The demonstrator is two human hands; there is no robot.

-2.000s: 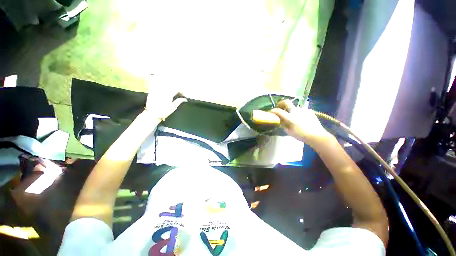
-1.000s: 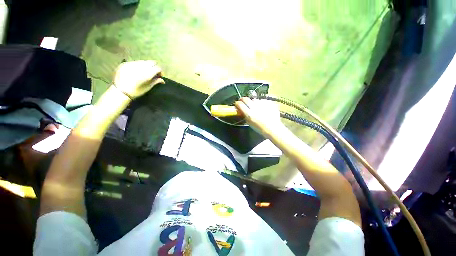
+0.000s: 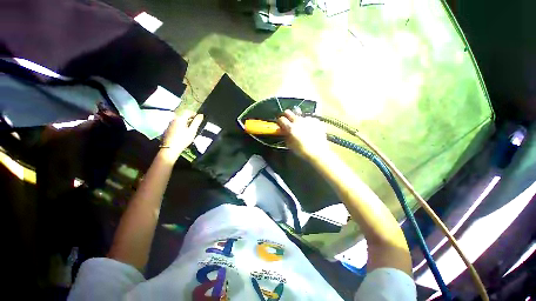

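A dark garment panel [image 3: 226,100] lies along the front edge of the yellow-green ironing table, with a white pocket bag [image 3: 258,185] with dark strips below it. My right hand [image 3: 300,132] is closed on the yellow-orange handle [image 3: 261,127] of the steam iron [image 3: 267,110], which rests on the panel with its point to the left. My left hand [image 3: 181,134] is at the panel's left end, by a small white patch, thumb and fingers at the cloth. Whether it grips the cloth is hard to tell.
A stack of dark pieces [image 3: 117,41] with pale grey-blue layers is at the left. Loose grey and white pieces [image 3: 273,14] lie at the table's far side. A dark blue hose [image 3: 385,167] and a tan hose [image 3: 411,191] run from the iron to the lower right.
The view has turned, so the panel now slants down to the right. The iron has moved left along the panel. My left hand has moved from the top edge to its left end.
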